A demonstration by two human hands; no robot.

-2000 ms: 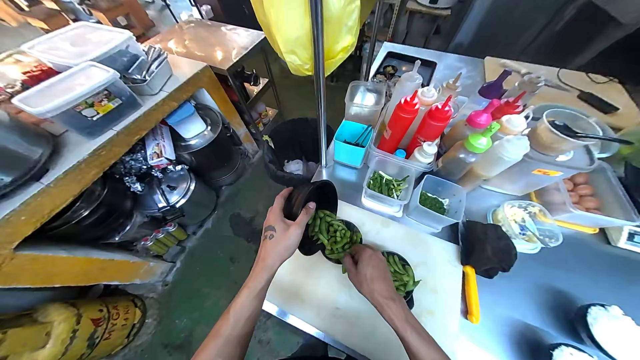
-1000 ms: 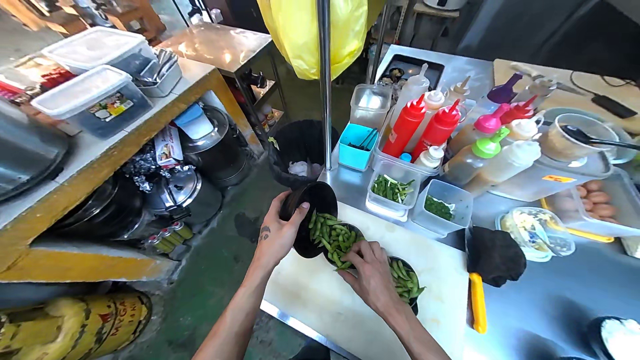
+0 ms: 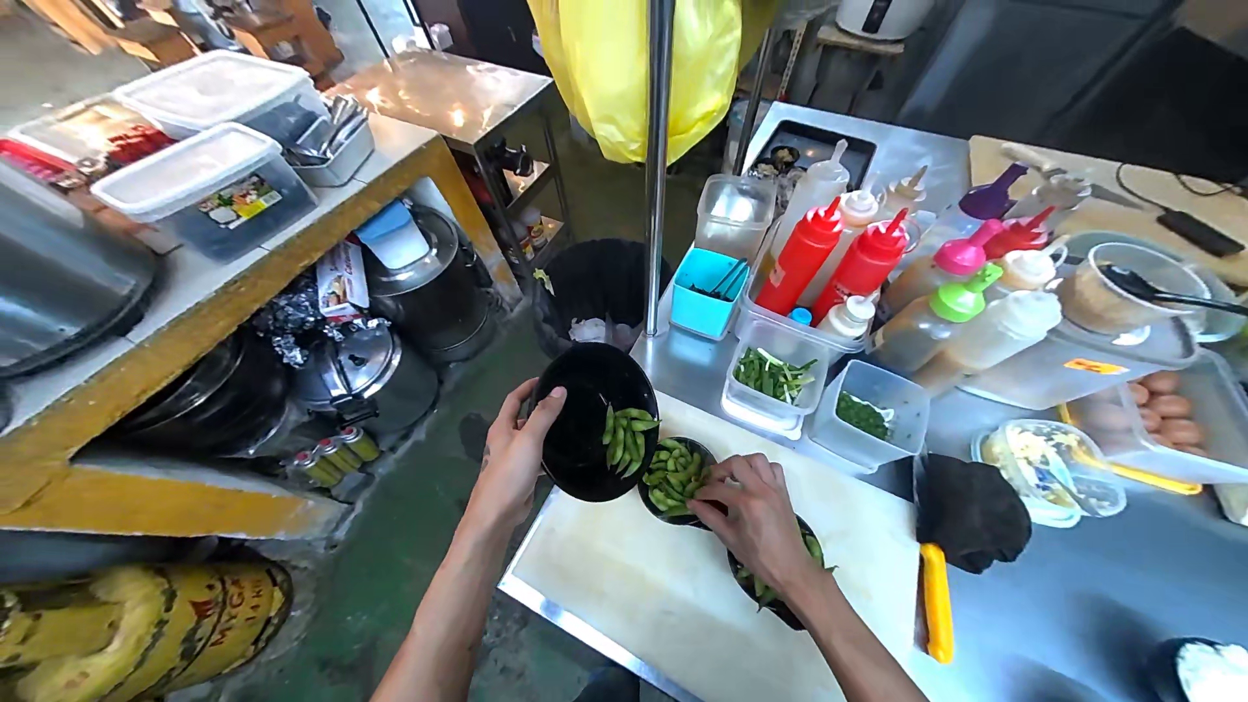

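My left hand grips the rim of a black bowl, tilted, with some green edamame pods lying along its right side. Right beside it, a smaller black bowl full of edamame pods stands on the white cutting board. The fingertips of my right hand are at the pods on that bowl's right edge; whether they pinch a pod cannot be told. Another black bowl with edamame sits partly hidden under my right hand and wrist.
Beyond the board stand containers of cut green onion and chopped herbs, a turquoise container and red squeeze bottles. To the right are a black cloth, a yellow handle and eggs. A metal pole rises behind the board.
The bowl in my left hand has tipped back, so its inside now faces up more, and it holds fewer pods. My right hand stays near the middle bowl.
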